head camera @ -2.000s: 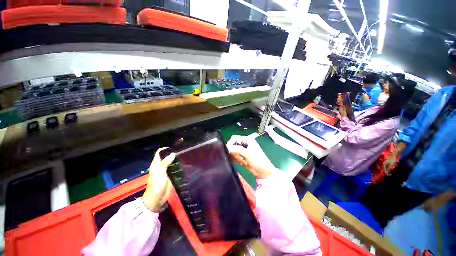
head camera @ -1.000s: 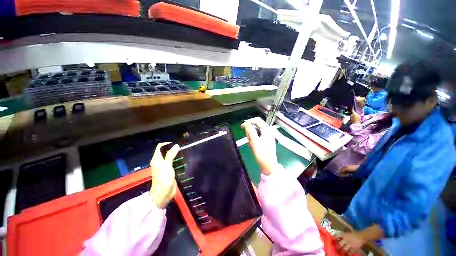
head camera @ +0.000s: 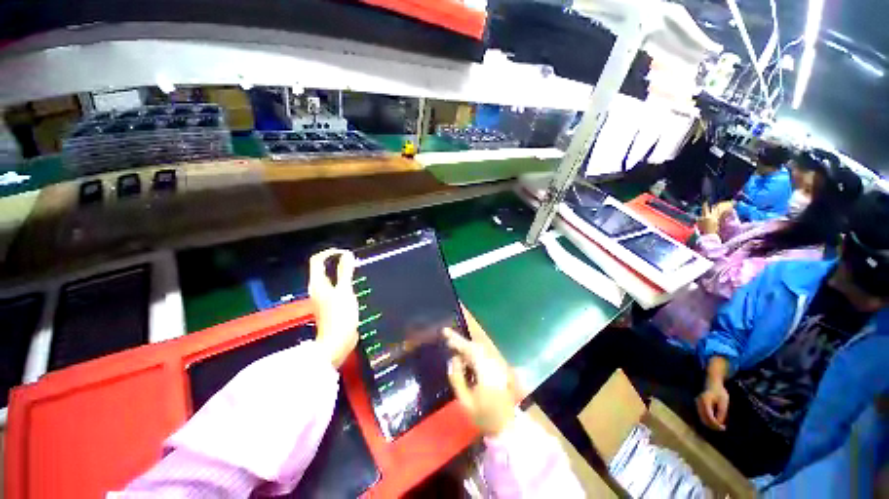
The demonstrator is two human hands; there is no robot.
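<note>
A black tablet is tilted up over the right part of a red foam tray. Rows of small green and white text show down the left side of its screen. My left hand grips the tablet's upper left edge. My right hand is over the tablet's right side, a finger pointing at the screen; whether it touches the glass is unclear. Another dark tablet lies in the tray's middle pocket, partly covered by my left sleeve. The tray's left pocket shows bare red foam.
An open cardboard box with pale contents is low at right. A white tray with tablets sits beyond a white post. Dark slabs lie at left. A shelf crosses above. People in pink and blue sit or stand at right.
My right hand has moved from beside the tablet's upper right edge down over its screen. The view has shifted, bringing the cardboard box more into sight. The person in blue has leaned back from the box.
</note>
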